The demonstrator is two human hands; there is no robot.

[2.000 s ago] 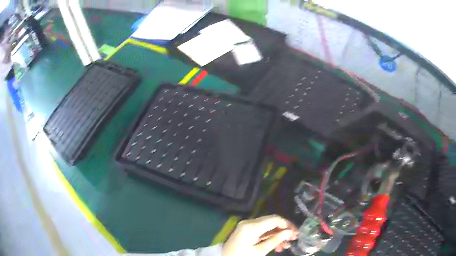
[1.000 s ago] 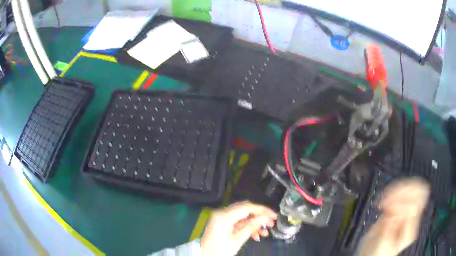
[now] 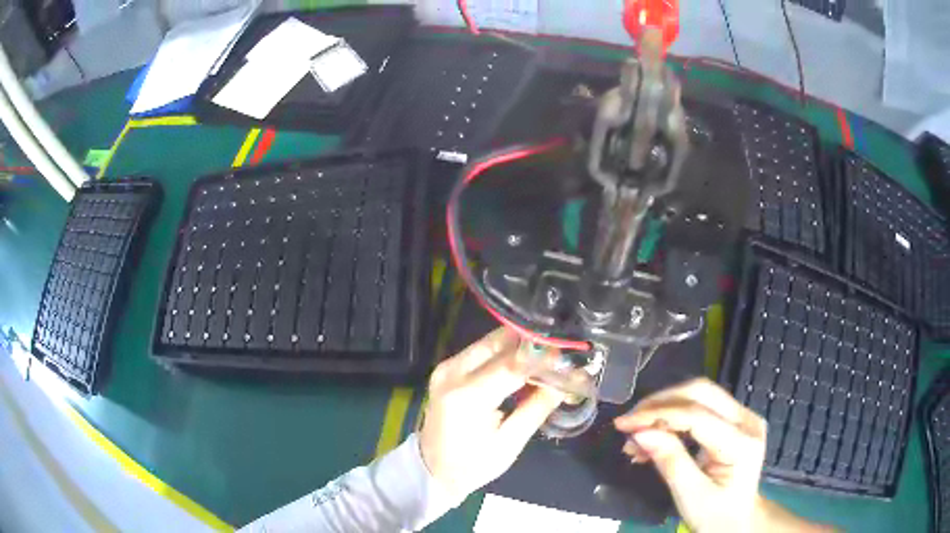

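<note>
The test fixture [image 3: 599,302] stands in front of me, with its clamp linkage [image 3: 635,135] and red handle [image 3: 652,19] raised. My left hand [image 3: 479,411] has its fingertips at the clear block and round metal nest [image 3: 570,416]; whether they grip anything is hidden. My right hand [image 3: 708,442] is just right of the nest, not touching it, thumb and fingertips close together; any tiny part between them is too small to tell. A component tray [image 3: 828,370] with rows of light dots lies right of the fixture, and a thicker tray [image 3: 292,265] lies left.
A narrow black tray [image 3: 94,276] lies far left. More black trays [image 3: 781,172] lie behind right. Behind left, papers [image 3: 276,68] and a small pale card [image 3: 339,65] lie on black trays. A red and black wire [image 3: 455,234] loops beside the clamp. A white label [image 3: 542,515] is at the front.
The view has shifted right. The red handle has gone from low to raised. My right hand has come from the right tray to beside the nest. My left hand's fingers have moved onto the fixture.
</note>
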